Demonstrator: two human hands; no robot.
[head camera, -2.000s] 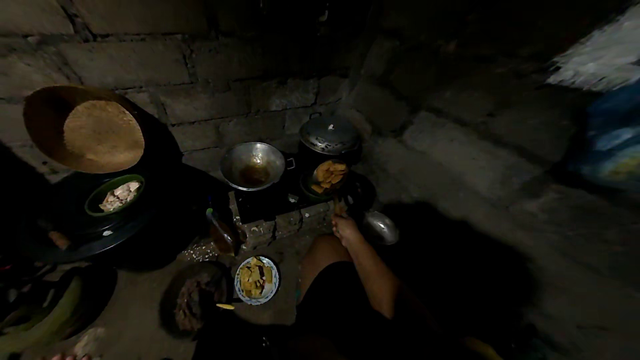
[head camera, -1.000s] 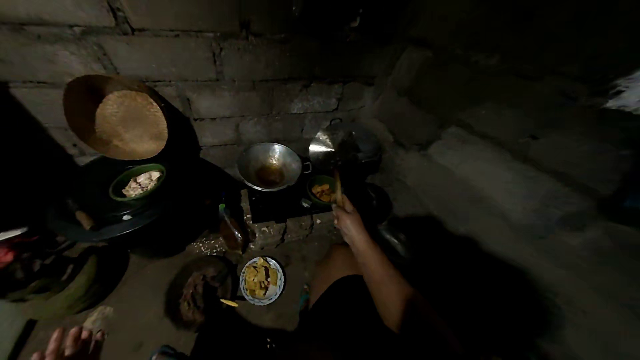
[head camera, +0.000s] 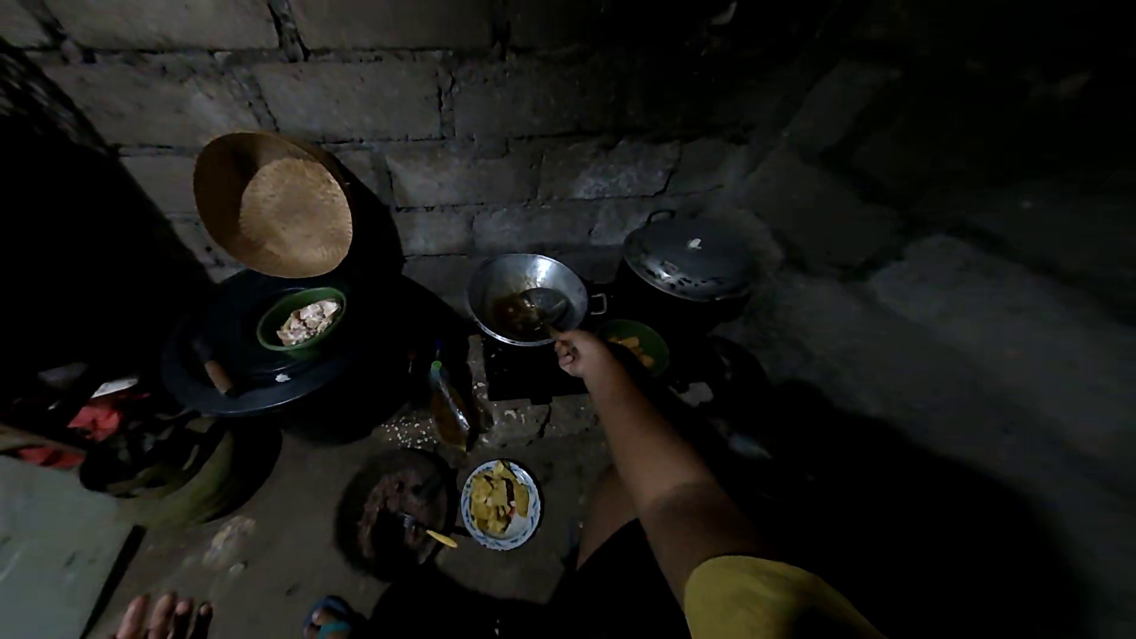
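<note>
My right hand (head camera: 579, 353) is closed around the handle of a metal turner (head camera: 548, 304), whose head rests inside the metal wok (head camera: 486, 282) on the stove. Dark liquid lies in the bottom of the wok. Partly behind my right wrist is a green bowl (head camera: 655, 339) of orange-yellow food pieces. A lidded metal pot (head camera: 688, 257) stands at the right of the wok. At the lower left edge only the fingers of my left hand (head camera: 164, 619) show, spread and holding nothing visible, above the floor.
A plate (head camera: 502, 542) of yellow pieces and a dark basin (head camera: 348, 524) with a yellow-handled knife (head camera: 441, 539) sit on the floor. Near the stove is a bottle (head camera: 448, 413). At left, a green bowl (head camera: 268, 330) of pale food sits on a large dark lid (head camera: 200, 390), below a woven basket (head camera: 217, 200).
My right hand has moved from beside the green bowl to the wok, with the turner's head now in it. The pot's lid, tilted up one second ago, lies flat on the pot.
</note>
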